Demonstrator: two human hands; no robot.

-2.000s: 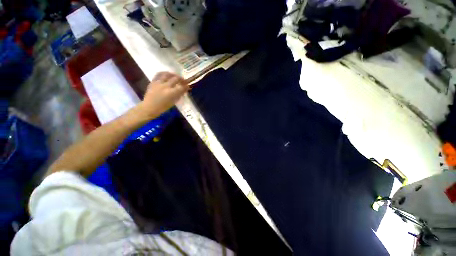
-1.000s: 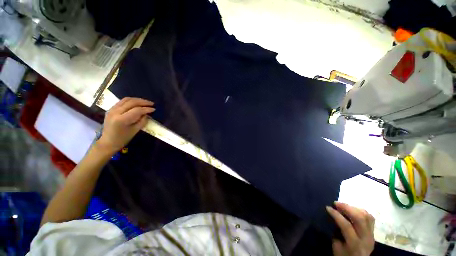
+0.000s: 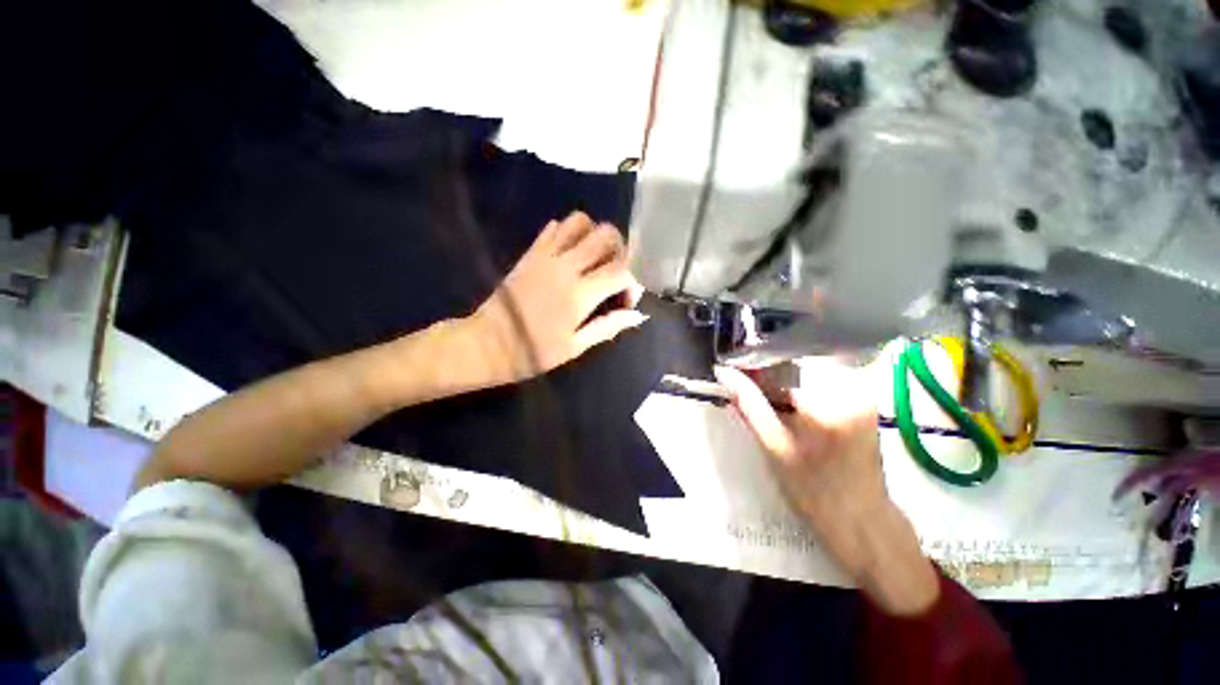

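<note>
The dark garment panel [image 3: 388,241] lies across the table, its right end under the sewing machine head [image 3: 856,228] beside the presser foot [image 3: 709,315]. A notched corner points down towards the front edge. My left hand [image 3: 569,297] lies on the panel just left of the presser foot, fingers slightly bent and spread. My right hand [image 3: 823,435] is right of and below the foot, its fingertips near the panel's edge; the machine and glare partly hide them, so any grip is unclear.
Scissors with a green and a yellow loop handle [image 3: 950,448] lie right of my right hand. The table's front edge has ruler marks [image 3: 1017,551]. Pink-purple threads [image 3: 1177,478] are at far right. A white sheet [image 3: 83,466] is at lower left.
The view has moved closer to the machine. My left hand has gone from the panel's left front edge to beside the presser foot. My right hand has moved from the front edge up near the foot.
</note>
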